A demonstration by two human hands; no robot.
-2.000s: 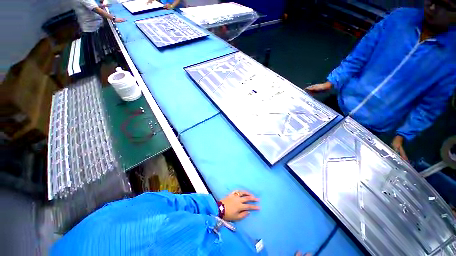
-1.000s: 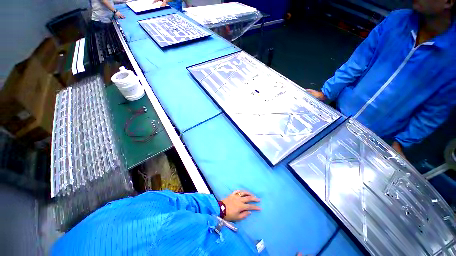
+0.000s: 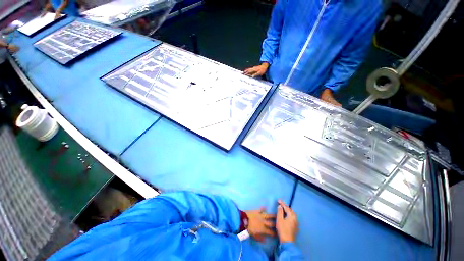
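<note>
My left hand (image 3: 260, 224), with a red wristband, lies palm down on the blue foam pad (image 3: 203, 171) with its fingers spread and nothing visible in it. My right hand (image 3: 286, 223) is close beside it, its fingers pointing to the far side. A small dark spot shows at its fingers; I cannot tell if it is held. A large metal back plate (image 3: 341, 153) lies ribbed side up beyond my hands. A second metal plate (image 3: 188, 92) lies to its left. Neither hand touches a plate.
A person in a blue smock (image 3: 315, 46) stands opposite, hands at the plates' far edge. A tape roll (image 3: 383, 82) is on a stand at right. The conveyor side rail (image 3: 96, 153), a white roll (image 3: 38, 123) and ridged trays (image 3: 25, 193) are at left. Another plate (image 3: 76, 42) lies farther up the line.
The view has turned to the right, so the plates appear farther left and the right plate shows whole. My right hand has come into view beside my left hand, which has stayed on the pad.
</note>
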